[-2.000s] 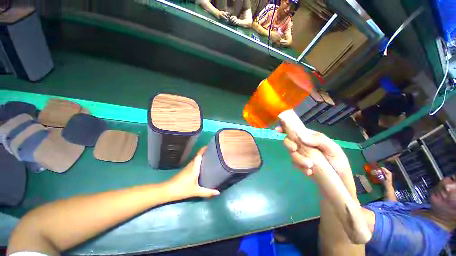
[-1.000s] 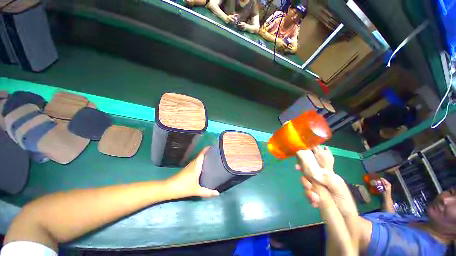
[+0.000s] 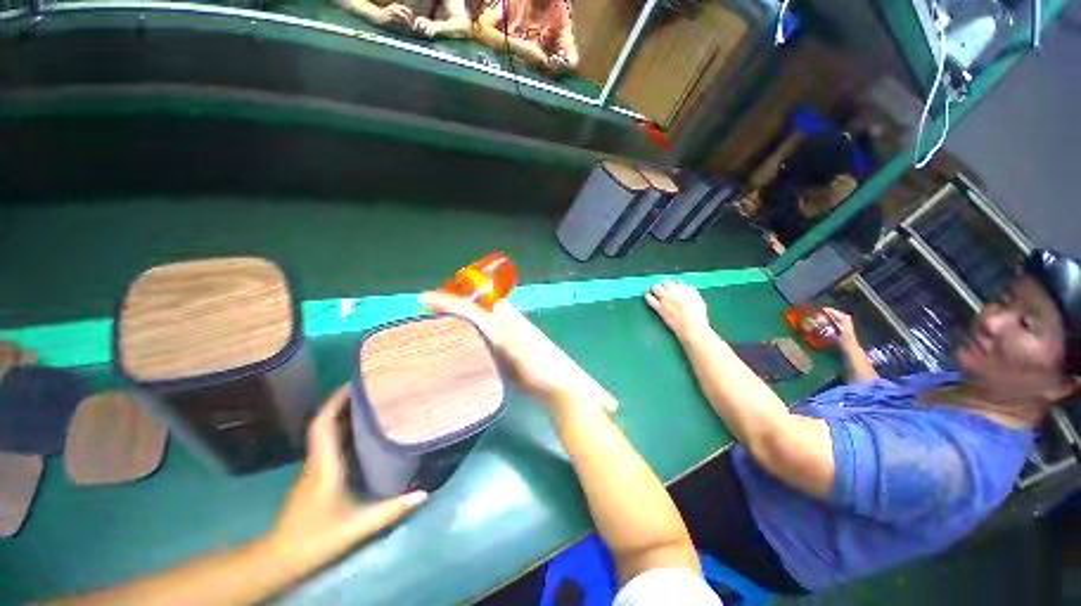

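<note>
My left hand (image 3: pixel 318 503) grips the near speaker cabinet (image 3: pixel 429 381) low on its side, with thumb and fingers apart around it. The cabinet stands tilted with its wood-grain panel up. A second speaker cabinet (image 3: pixel 208 317) with a wood-grain top stands left of it. My right hand (image 3: pixel 519 343) is just right of the near cabinet, fingers stretched toward it and seemingly empty. The orange mallet (image 3: pixel 480 282) appears to lie on the bench behind that hand, its pale handle running along the hand's right side.
Loose panels (image 3: pixel 115 438) lie at the left on the green bench (image 3: pixel 557 485). Finished cabinets (image 3: pixel 602 211) stand on the conveyor beyond. A neighbouring worker (image 3: pixel 877 474) in blue sits at the right, one hand on the bench and one at another orange mallet (image 3: pixel 812 326). Workers' arms show opposite.
The view has turned right, so the cabinets and panels sit farther left. The mallet has gone from raised in my right hand to low by the bench, apparently let go.
</note>
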